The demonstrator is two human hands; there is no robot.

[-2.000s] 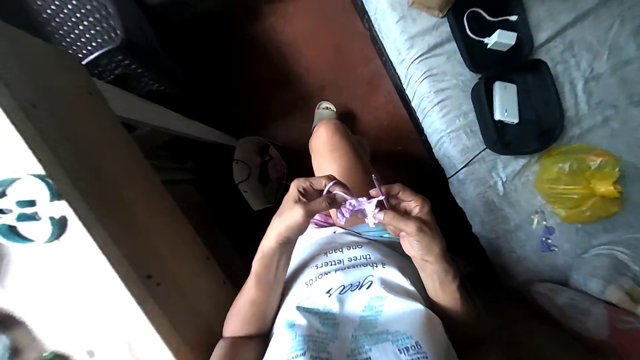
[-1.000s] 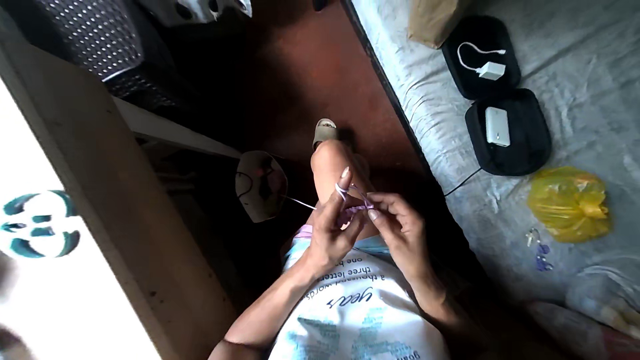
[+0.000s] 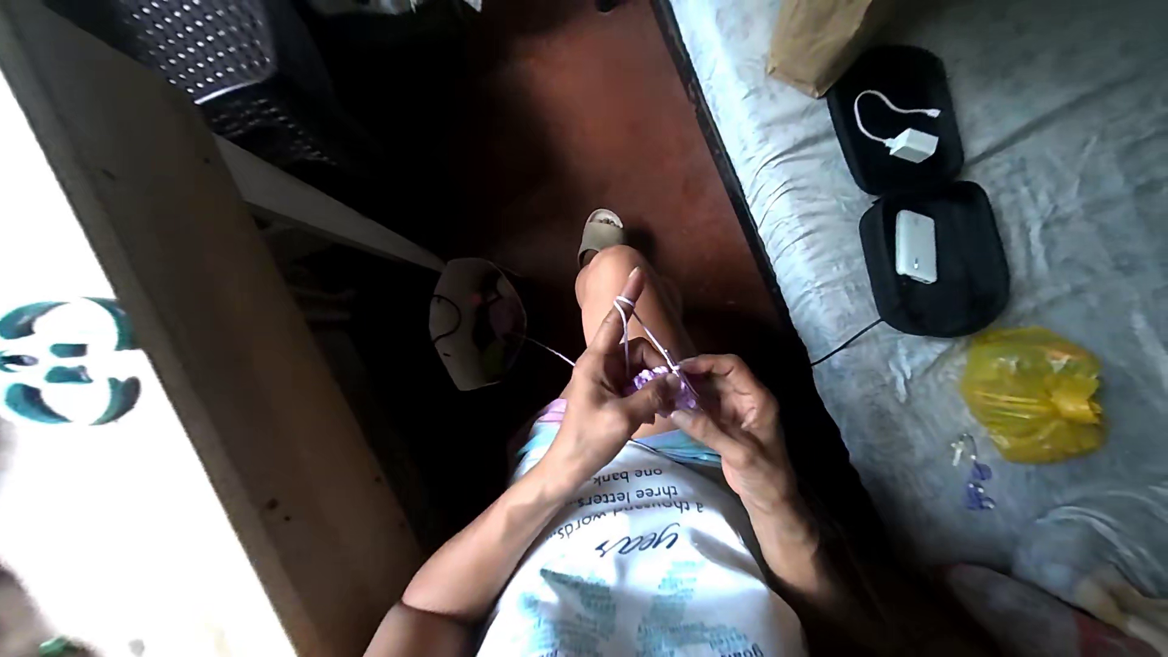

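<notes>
A small piece of purple crochet work (image 3: 653, 376) is pinched between my two hands above my lap. My left hand (image 3: 607, 392) grips its left side with thumb and fingers, its index finger raised with light yarn (image 3: 626, 319) looped round it. From that finger the yarn slants down to the work. My right hand (image 3: 735, 411) holds a thin crochet hook (image 3: 680, 374) at the work's right edge, mostly hidden by the fingers. A strand runs from my left hand toward an open bag or container (image 3: 476, 324) at the left.
On the grey-covered bed (image 3: 922, 383) at right lie an open black case (image 3: 985, 265) with a white charger and power bank, a yellow plastic bag (image 3: 1031, 394), a keyring (image 3: 978, 479) and a brown paper bag (image 3: 817, 41). A wooden beam (image 3: 219, 365) stands left; a woven plastic chair (image 3: 210, 46) is beyond.
My left index finger, bent at the work two seconds ago, is now raised with yarn round it. The hook, upright in my right hand two seconds ago, is now down at the work.
</notes>
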